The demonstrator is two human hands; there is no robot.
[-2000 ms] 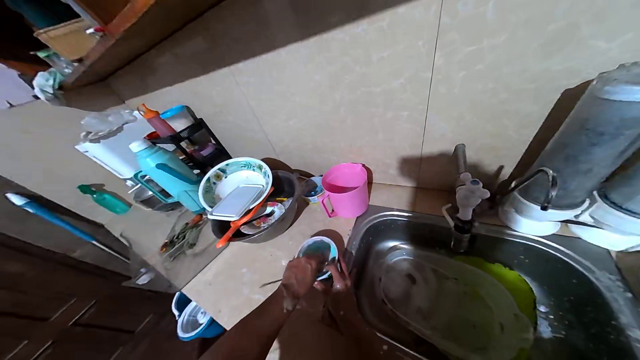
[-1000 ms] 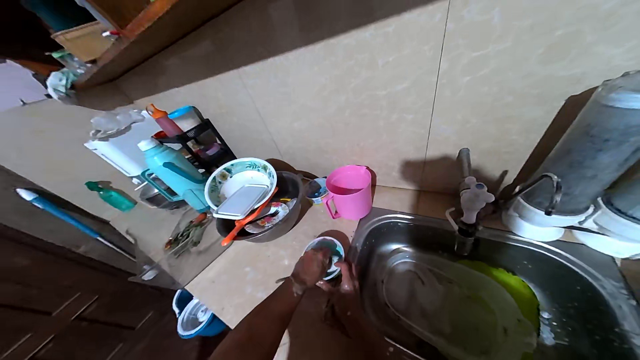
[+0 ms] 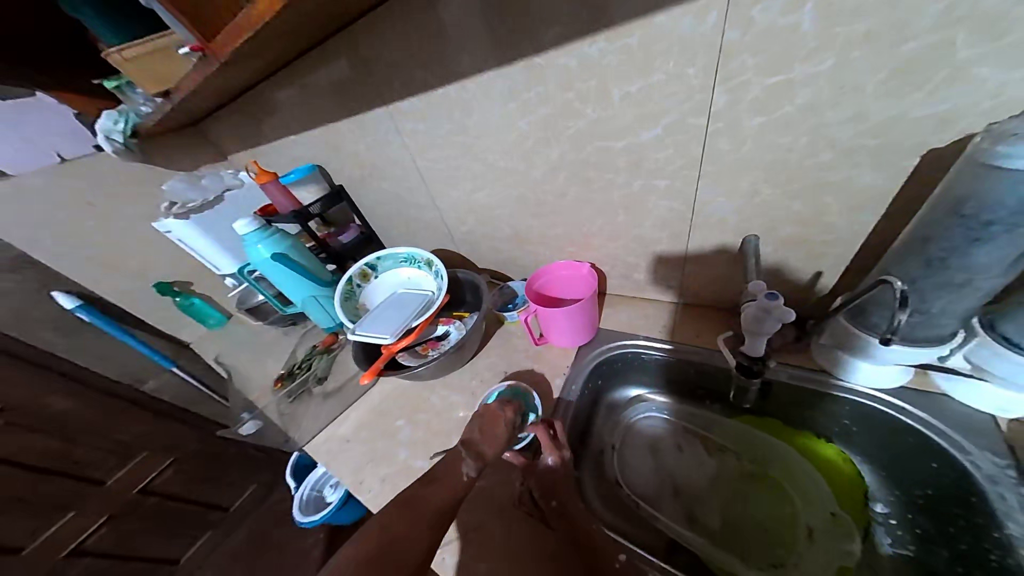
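Note:
A small round bowl or cup with a pale rim (image 3: 522, 391) stands on the counter left of the sink. The fingers of my left hand (image 3: 492, 432) reach down inside it, and what they hold is hidden. Pale suds show on that wrist. On the near right side, my right hand (image 3: 547, 448) grips the rim with bent fingers. Behind the bowl is a pink plastic mug (image 3: 564, 308), and beside the mug a small blue and white container (image 3: 510, 298). A grey basin (image 3: 458, 352) holds dishes, a floral bowl (image 3: 392, 280), a white lid (image 3: 394, 315) and an orange-handled utensil (image 3: 394, 358).
The steel sink (image 3: 632, 352) at right contains a large translucent tray (image 3: 688, 480) over something yellow-green, below a tap (image 3: 760, 320). Large metal vessels (image 3: 944, 264) stand behind it. Farther left are a turquoise jug (image 3: 292, 268), a black rack (image 3: 344, 224) and a green spray bottle (image 3: 196, 306).
The fingers of my left hand have shifted within the bowl's mouth. My right hand has stayed at the bowl's side.

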